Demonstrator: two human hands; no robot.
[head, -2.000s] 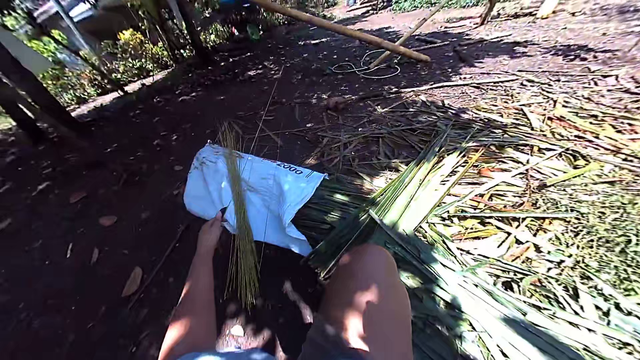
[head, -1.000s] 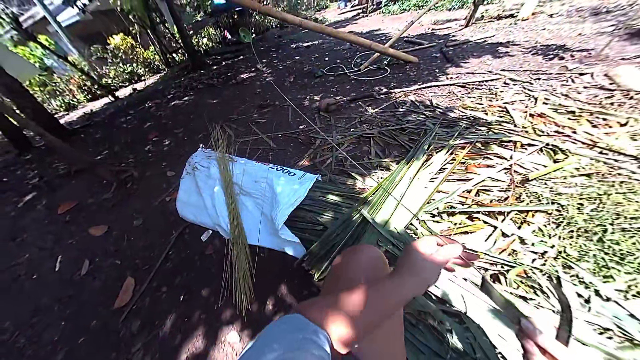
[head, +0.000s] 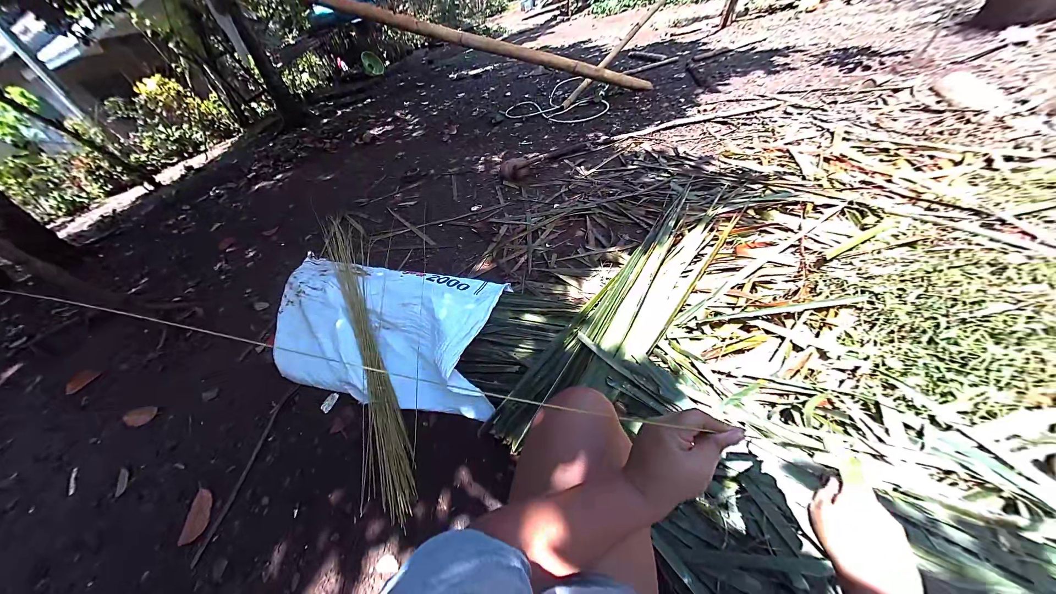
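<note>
My left hand [head: 681, 454], its forearm across my knee, pinches one end of a long thin leaf midrib [head: 239, 338], which stretches far to the left over a white woven sack [head: 429, 330]. A bundle of thin yellow-green midribs [head: 375, 388] lies across the sack. Green palm leaf strips [head: 536, 330] stick out of the sack's right side, and more long leaves [head: 635, 322] lie crossed beside my knee. Over the leaf pile at the lower right is my right hand [head: 854, 516], washed out by sunlight; whether it holds anything cannot be told.
Cut leaf strips [head: 792, 309] cover the ground to the right, with grass [head: 965, 330] beyond. A bamboo pole [head: 495, 54] slants across the top, near a pale looped cord [head: 557, 111]. Dry leaves [head: 195, 516] and a thin stick [head: 247, 470] lie on the dark soil at left.
My left hand was at the midrib bundle on the sack two seconds ago; it is now at the right, over my knee. My right hand has come into view at the lower right.
</note>
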